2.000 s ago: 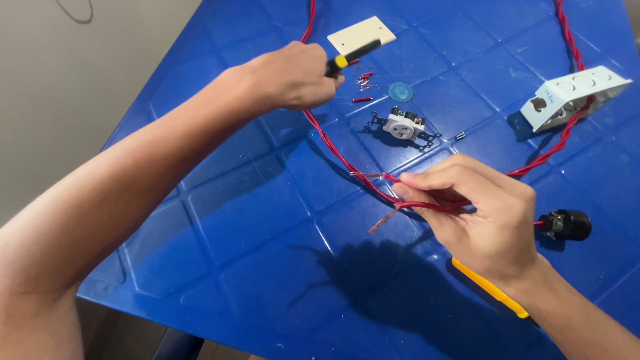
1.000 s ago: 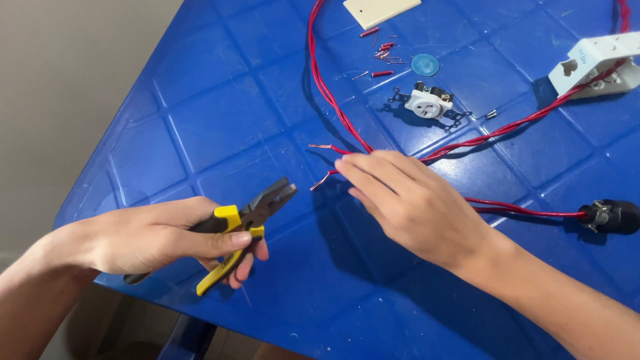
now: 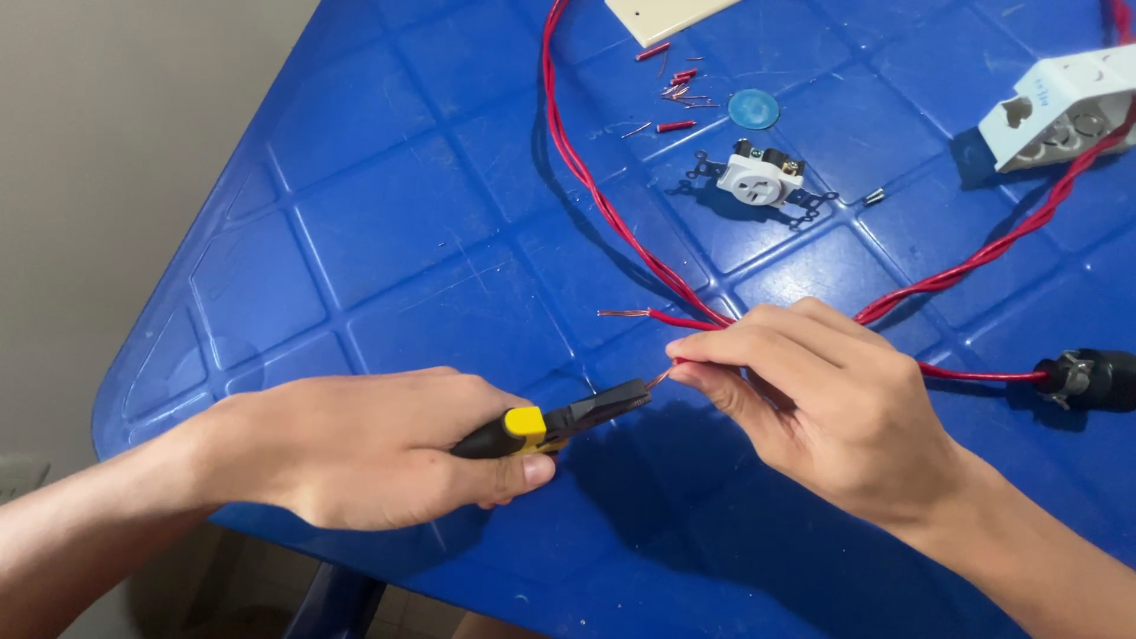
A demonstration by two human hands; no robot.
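My left hand (image 3: pixel 417 448) is closed around the black and yellow handles of a pair of pliers (image 3: pixel 595 413). The jaws meet the bare copper end (image 3: pixel 658 380) of one red wire. Between thumb and fingertips, my right hand (image 3: pixel 812 386) pinches that wire at its insulation. A second red wire (image 3: pixel 683 321) with stripped copper strands lies just above, pointing left. From the right hand, twisted red wires (image 3: pixel 612 213) loop up and away on both sides. A white electrical receptacle (image 3: pixel 761 179) with metal mounting ears rests beyond the hands.
On the blue plastic table (image 3: pixel 399 266) are a cream cover plate (image 3: pixel 670 16), red insulation scraps and copper strands (image 3: pixel 679 93), a blue disc (image 3: pixel 753 109), small screws (image 3: pixel 874 197), a white outlet box (image 3: pixel 1061 111) and a black plug (image 3: pixel 1087 380). The table's edge is at the left.
The left hand has brought the pliers rightward to the wire end. In the oldest frame it was farther up the table, near the cover plate. The right hand still holds the red wires.
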